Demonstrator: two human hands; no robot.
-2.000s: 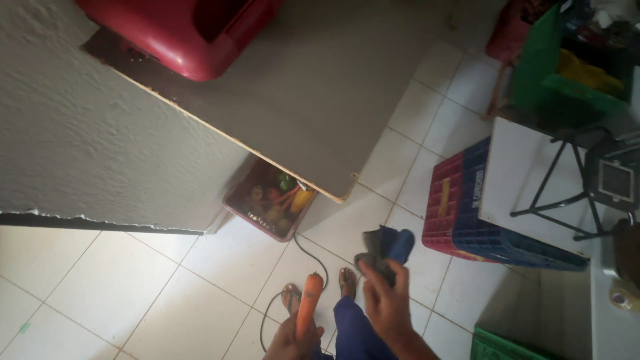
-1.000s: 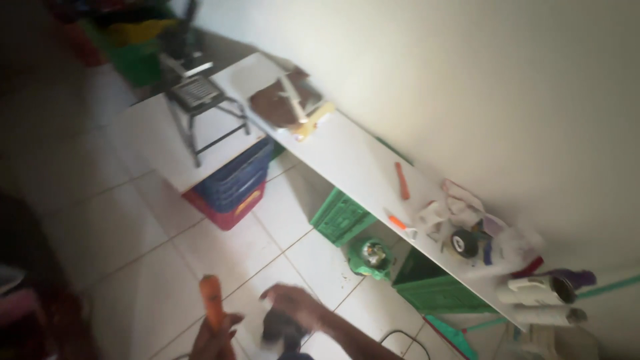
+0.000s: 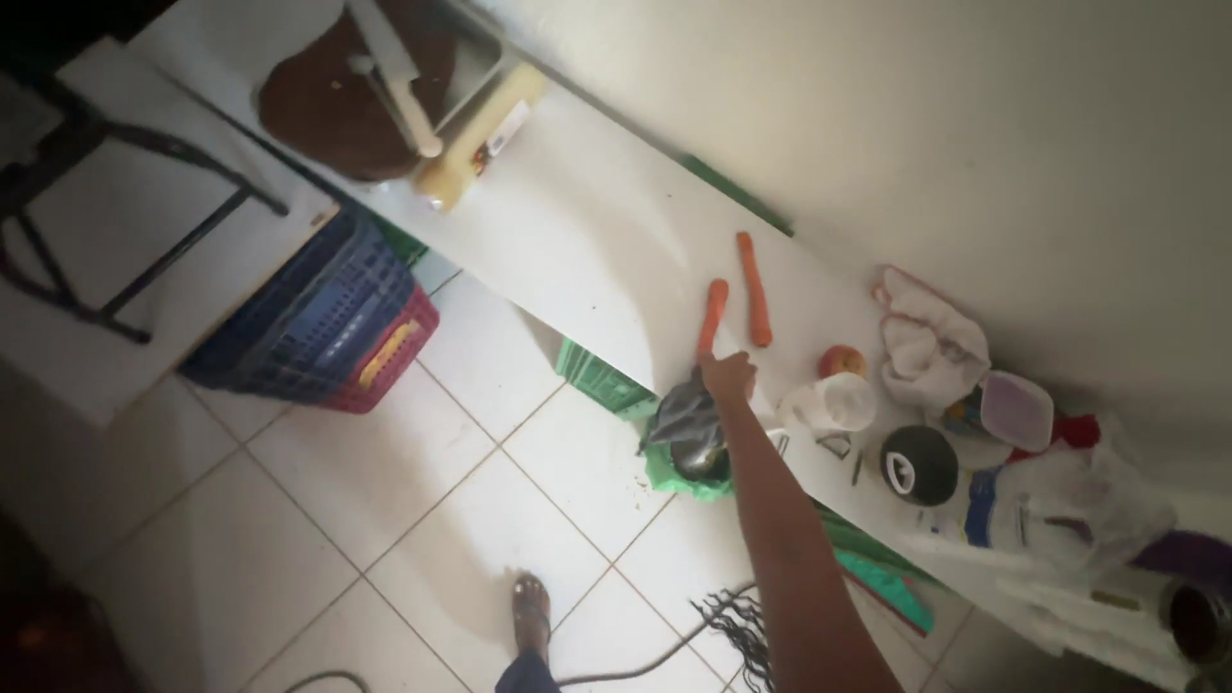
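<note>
My right hand (image 3: 729, 377) reaches over the front edge of the long white table, with a dark grey cloth (image 3: 686, 409) hanging from it. Its fingers are beside the lower end of one carrot (image 3: 713, 313); whether they touch it is unclear. A second, longer carrot (image 3: 756, 289) lies a little to the right on the tabletop. Below the cloth, a green bag (image 3: 707, 486) with a dark rounded thing in it is partly hidden by the cloth and my forearm. My left hand is out of view.
A knife (image 3: 409, 106) rests on a brown board (image 3: 322, 106). Right of the carrots are a reddish fruit (image 3: 842, 362), a clear plastic cup (image 3: 847, 402), a black round object (image 3: 919, 466) and plastic bags. Stacked crates (image 3: 308, 308) stand at left; a cable (image 3: 645, 669) crosses the tiled floor.
The view has swung from the grey table to the long white one. My right hand has reached out to the tabletop. My left hand, earlier holding a carrot, has left the view.
</note>
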